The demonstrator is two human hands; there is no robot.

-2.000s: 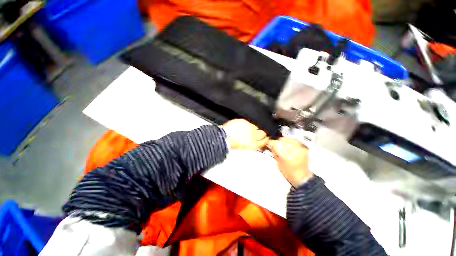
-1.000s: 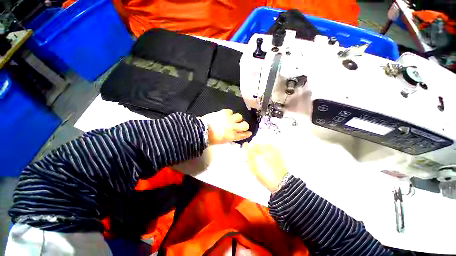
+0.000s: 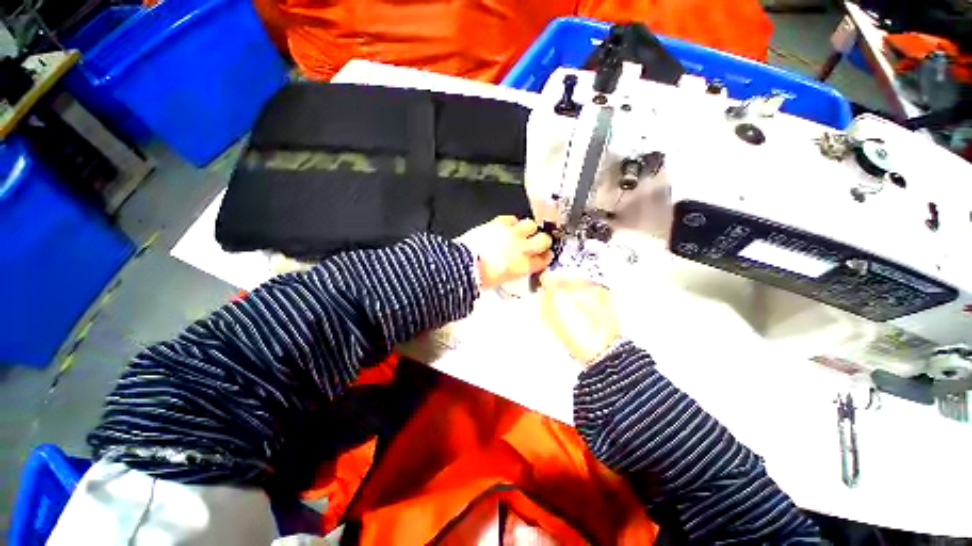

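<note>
A black padded back panel (image 3: 330, 203) lies flat on the white table, left of the sewing machine (image 3: 725, 139). A camouflage stripe (image 3: 320, 161) runs along its middle and a plain black strap band (image 3: 421, 139) crosses it. The panel's right end is at the needle area (image 3: 576, 240). My left hand (image 3: 514, 252) rests on the panel's near right corner, fingers beside the presser foot. My right hand (image 3: 581, 316) is just right and nearer, fingertips close to the left ones at the edge; whether it grips the fabric cannot be told.
A blue crate (image 3: 693, 69) with black pieces stands behind the machine. Slim metal snips (image 3: 847, 437) lie on the table at the right. Blue bins (image 3: 197, 80) stand on the floor at the left. Orange cloth (image 3: 469, 459) covers my lap, and orange bundles (image 3: 373, 37) lie behind.
The panel has turned so its long side lies more level across the table. My left hand has moved slightly right and up. My right hand stays beside the needle area.
</note>
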